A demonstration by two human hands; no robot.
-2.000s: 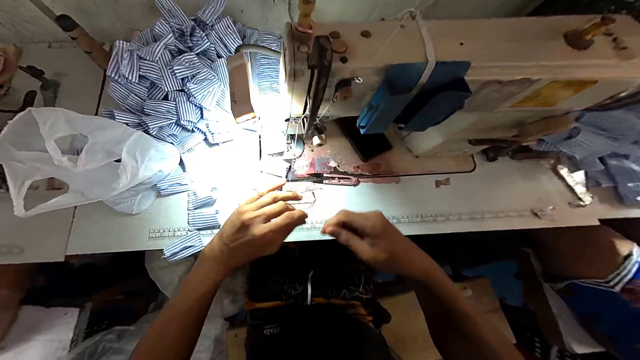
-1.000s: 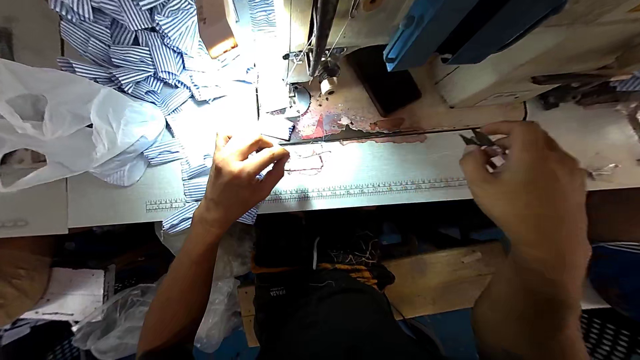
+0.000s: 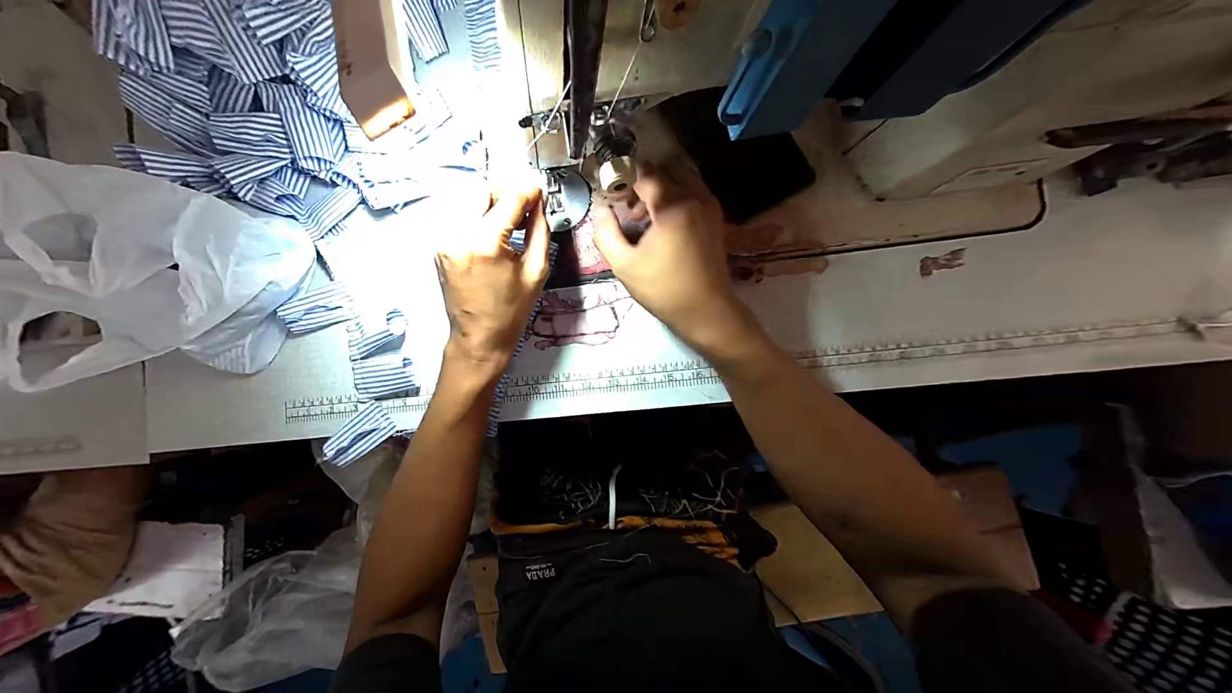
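Note:
My left hand [image 3: 493, 274] is pinched at the left edge of the round needle plate [image 3: 566, 200] of a sewing machine [image 3: 962, 115]. A blue-and-white striped fabric strip [image 3: 523, 327] lies under that hand and runs down to the table edge. My right hand [image 3: 664, 245] is at the right of the needle area, its fingers curled beside a pale round knob [image 3: 617, 175]; whether it holds anything is hidden. Folded striped fabric pieces [image 3: 260, 125] are heaped at the upper left. Glare hides part of the cloth by my left fingers.
A white plastic bag [image 3: 144, 260] lies left on the table. A brown block [image 3: 371, 67] stands by the fabric heap. A measuring tape [image 3: 616, 382] runs along the table's front edge. A dark flat object [image 3: 741, 159] lies behind my right hand. Another person's hand [image 3: 72, 539] shows at lower left.
My right hand has moved left to the needle area from the right side of the table, where it held small thread snips. My left hand stays near the needle plate. The view has moved closer.

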